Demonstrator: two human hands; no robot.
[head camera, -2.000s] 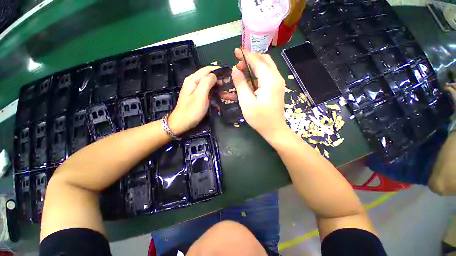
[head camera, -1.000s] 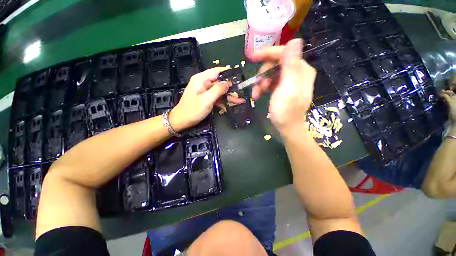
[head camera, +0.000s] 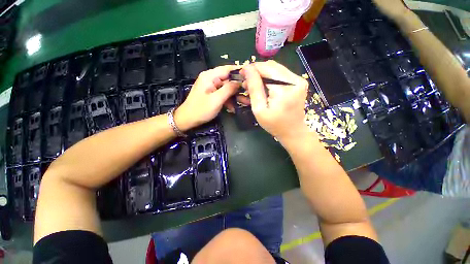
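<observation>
My left hand (head camera: 206, 98) holds a black phone housing (head camera: 244, 117), mostly hidden by my fingers, low over the bench. My right hand (head camera: 277, 98) grips dark tweezers (head camera: 278, 81), with their tip at the upper end of the housing. Small pale yellow chips (head camera: 246, 63) lie around the housing. A larger pile of pale chips (head camera: 334, 128) lies right of my right hand. The glossy black blister tray (head camera: 175, 165) at left has phone housings in many of its pockets, partly covered by my left forearm.
A cup with pink contents (head camera: 278, 26) and an amber-orange bottle (head camera: 307, 23) stand behind my hands. A black smartphone (head camera: 325, 72) lies by a second blister tray (head camera: 384, 77) at right. Another person's arm (head camera: 427, 49) reaches over that tray. The green conveyor (head camera: 103, 20) runs along the back.
My right hand has swung away to the right with the tweezers, then back left to the housing. The other person's arm has come in over the right tray.
</observation>
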